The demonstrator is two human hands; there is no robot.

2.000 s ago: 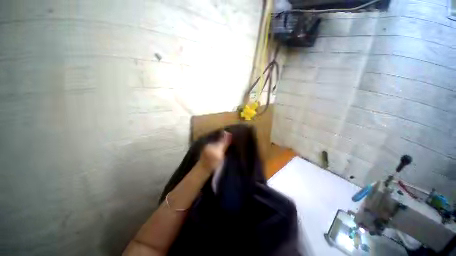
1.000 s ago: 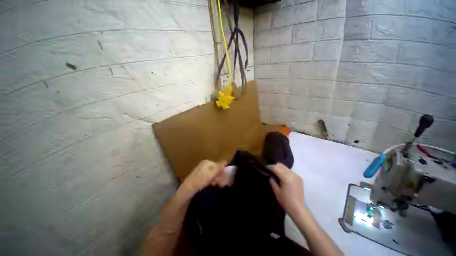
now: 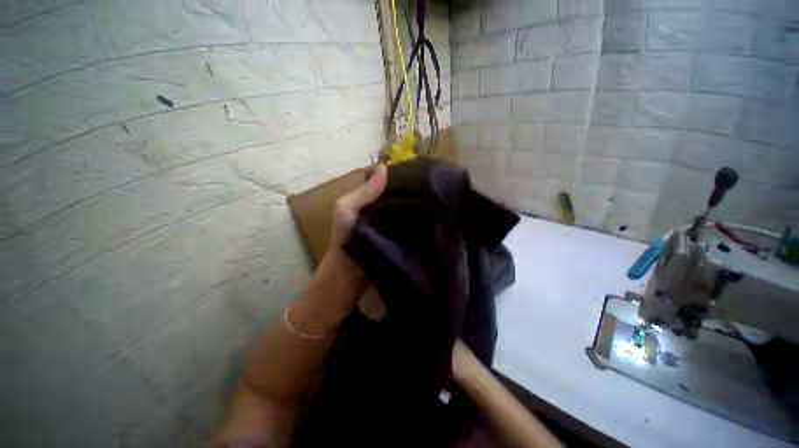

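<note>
A dark garment, nearly black with navy and maroon-brown parts, hangs raised in front of me, left of the white table. My left hand grips its upper left edge, thumb up. My right forearm shows below the garment's right side; my right hand is hidden behind or inside the cloth, so its grip cannot be seen. A small white label shows low on the cloth.
The white table lies to the right, with the sewing machine head, its lit needle plate, a blue-handled tool and an upright screwdriver. Brown cardboard, a yellow plug and cables are at the wall corner.
The garment has been lifted and spread higher, now covering part of the cardboard. My left hand has risen with it. My right hand has moved down and out of sight in the cloth.
</note>
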